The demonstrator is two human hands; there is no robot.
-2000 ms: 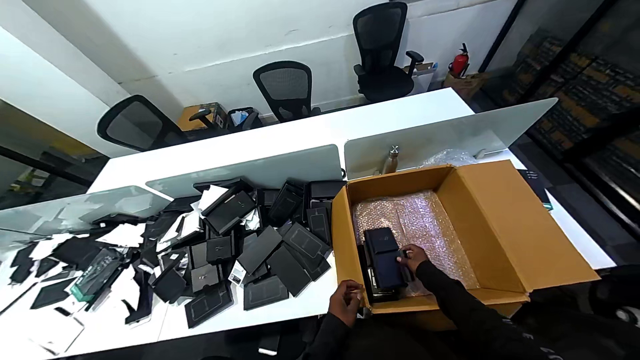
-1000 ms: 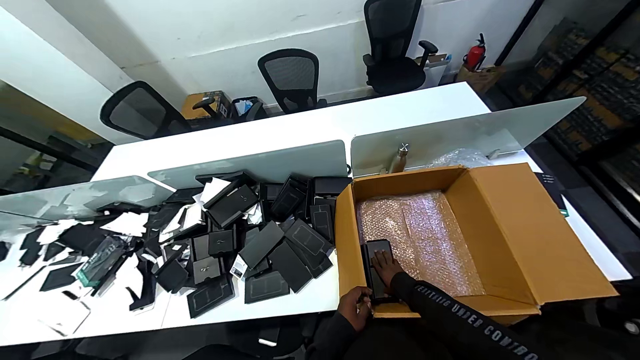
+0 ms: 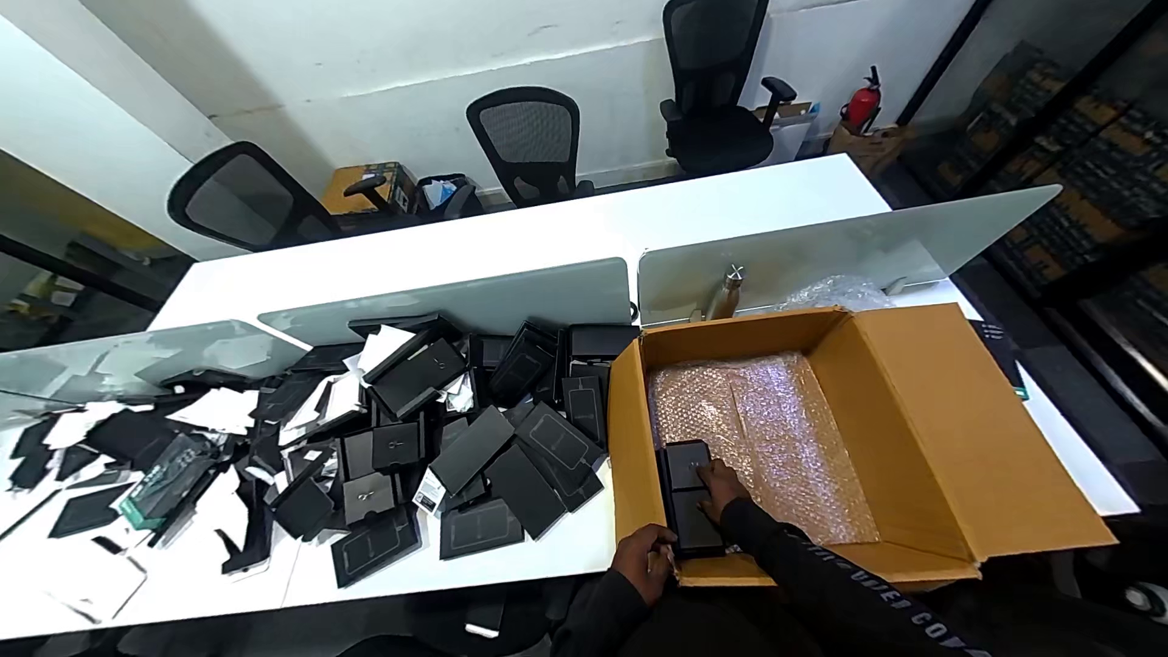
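A large open cardboard box (image 3: 912,438) stands on the white desk, with bubble wrap (image 3: 757,429) lining its bottom. Black flat boxes (image 3: 689,502) lie at the near left corner inside it. My right hand (image 3: 721,490) reaches into the carton, its fingers on the right side of the black boxes; whether it grips them is unclear. My left hand (image 3: 646,558) is at the carton's near left corner, fingers bent at the wall beside the black boxes.
Many black boxes and lids (image 3: 474,452) with white papers (image 3: 219,411) are piled left of the carton. Glass dividers (image 3: 456,297) run behind. A metal bottle (image 3: 725,294) and loose bubble wrap (image 3: 839,294) stand by the divider. An open carton flap (image 3: 985,438) spreads right.
Two seconds ago my right hand held a dark flat box above the carton's near left corner. The dark boxes now lie lower inside it. My left hand has stayed near that corner.
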